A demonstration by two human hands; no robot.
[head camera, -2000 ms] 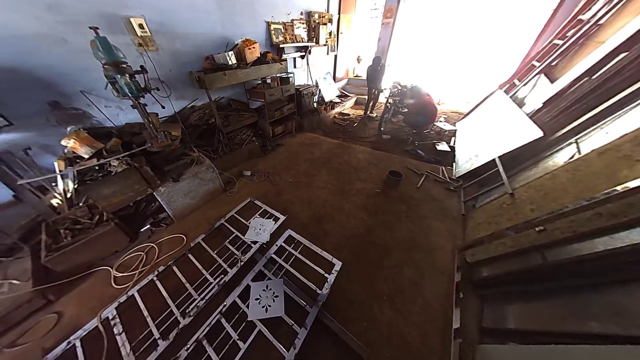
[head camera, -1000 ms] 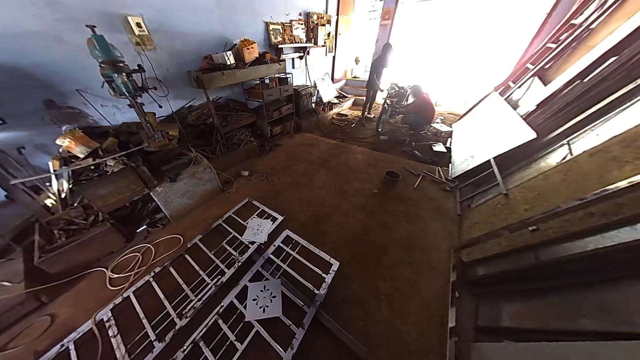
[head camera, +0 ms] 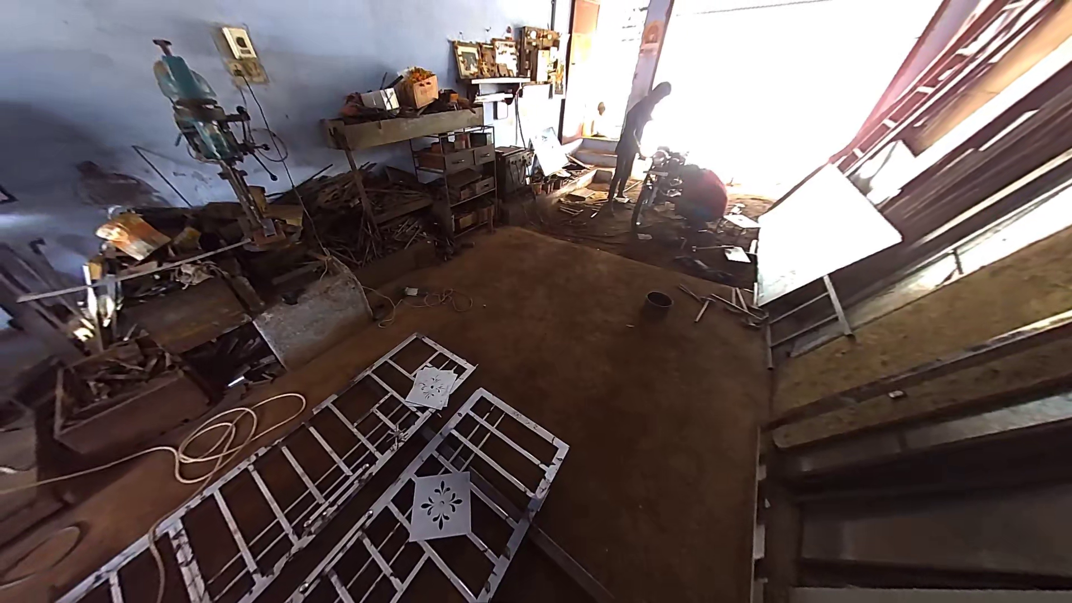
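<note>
Neither my left hand nor my right hand shows in the head view. Two welded metal grille frames (head camera: pixel 526 429) lie side by side on the brown floor, running from the lower left toward the middle. A square metal plate with a cut-out flower pattern (head camera: pixel 441 506) rests on the nearer frame. On the farther frame lie similar patterned plates (head camera: pixel 433 388), seemingly stacked.
A cable (head camera: pixel 219 444) loops over the floor at left. Along the wall stand a drill press (head camera: pixel 201 126), scrap and a shelf (head camera: pixel 402 130). A dark bucket (head camera: pixel 658 303) is mid-floor. Two people are near a motorcycle (head camera: pixel 662 180); a white panel (head camera: pixel 825 230) leans at right.
The standing person by the motorcycle has shifted and now bends toward it. The grille frames and patterned plates have not moved.
</note>
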